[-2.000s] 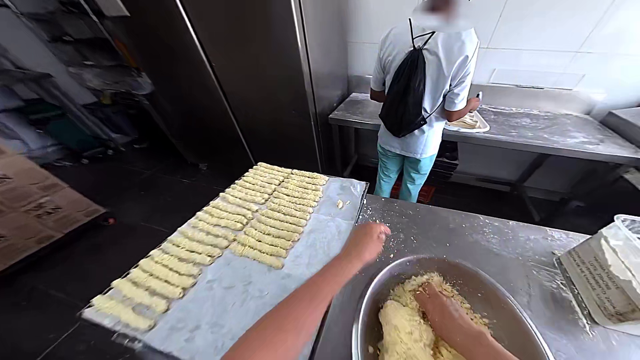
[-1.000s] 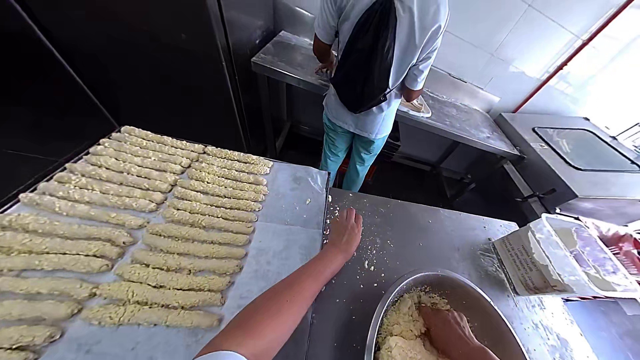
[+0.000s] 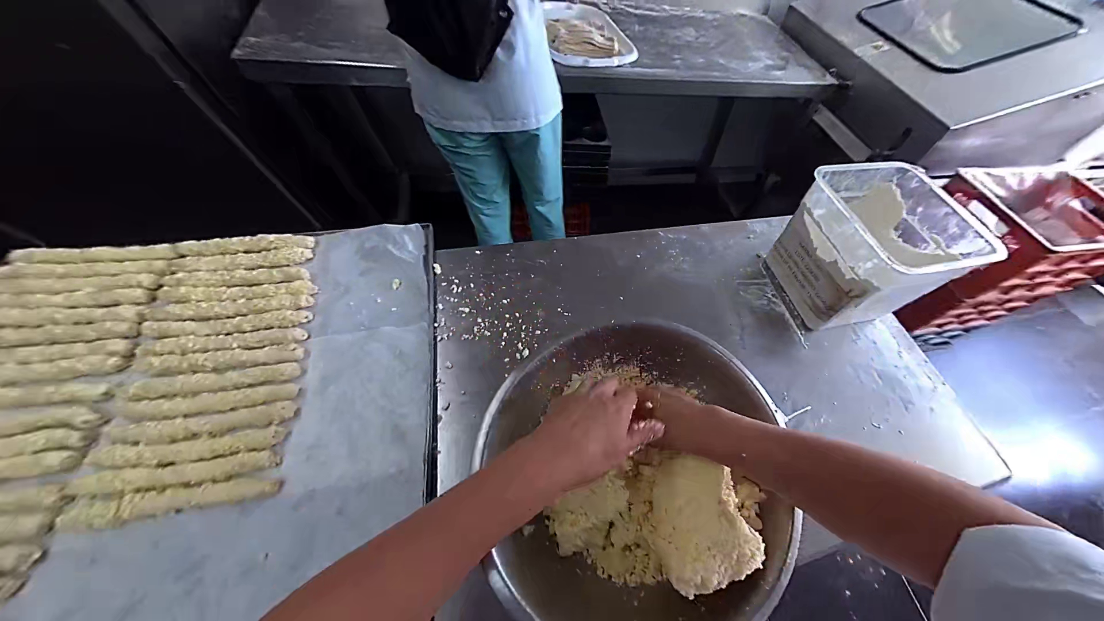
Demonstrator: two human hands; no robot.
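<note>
A stainless steel bowl (image 3: 750, 371) holds pale yellow crumbly dough (image 3: 699, 526). Over its far part my left hand (image 3: 595, 431) and my right hand (image 3: 673, 418) meet, both above or in the crumbs. Whether dough is between their fingers is hidden. To the left, rows of crumb-coated dough sticks (image 3: 211, 379) lie on a paper-lined baking tray (image 3: 362, 362). Loose crumbs (image 3: 500, 315) are scattered on the steel table between tray and bowl.
A clear plastic tub (image 3: 906, 216) with pale powder stands on the steel table (image 3: 604, 276) at the right, beside a red crate (image 3: 992, 267). Beyond, a person (image 3: 492, 95) stands at another steel counter (image 3: 707, 52) bearing a white tray (image 3: 625, 47) of strips.
My left hand has moved from beside the baking tray into the bowl, close to my right hand. The view has turned down toward the bowl.
</note>
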